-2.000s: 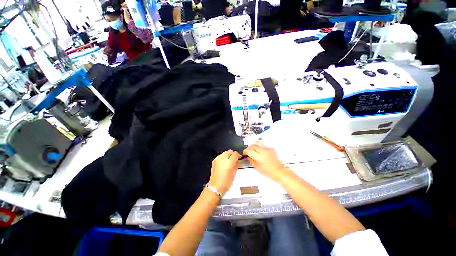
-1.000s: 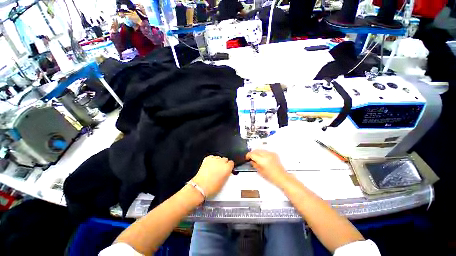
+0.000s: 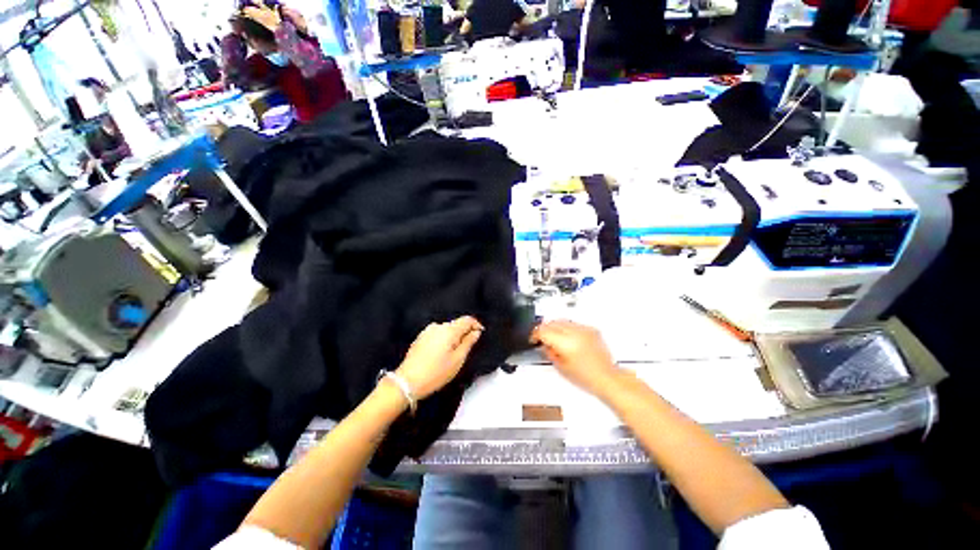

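Black garment fabric (image 3: 376, 236) lies in a large heap left of the sewing machine (image 3: 688, 242), and part of it hangs over the table's front edge. My left hand (image 3: 438, 352) pinches the fabric on top, left of the needle area. My right hand (image 3: 573, 349) holds the fabric's right edge in its fingertips, just in front of the needle area. The presser foot (image 3: 553, 288) is small and blurred; the needle tip cannot be made out.
Snips or a pointed tool (image 3: 718, 318) lie on the machine bed. A dark clear-topped case (image 3: 849, 363) sits in a tan tray at the right. A measuring strip (image 3: 537, 451) runs along the front edge. A grey machine (image 3: 91, 290) stands left. A person (image 3: 285, 64) is behind.
My left hand has moved left and up, away from my right hand, and fabric has shifted with it. My right hand has stayed near the needle area. The person behind has bent forward.
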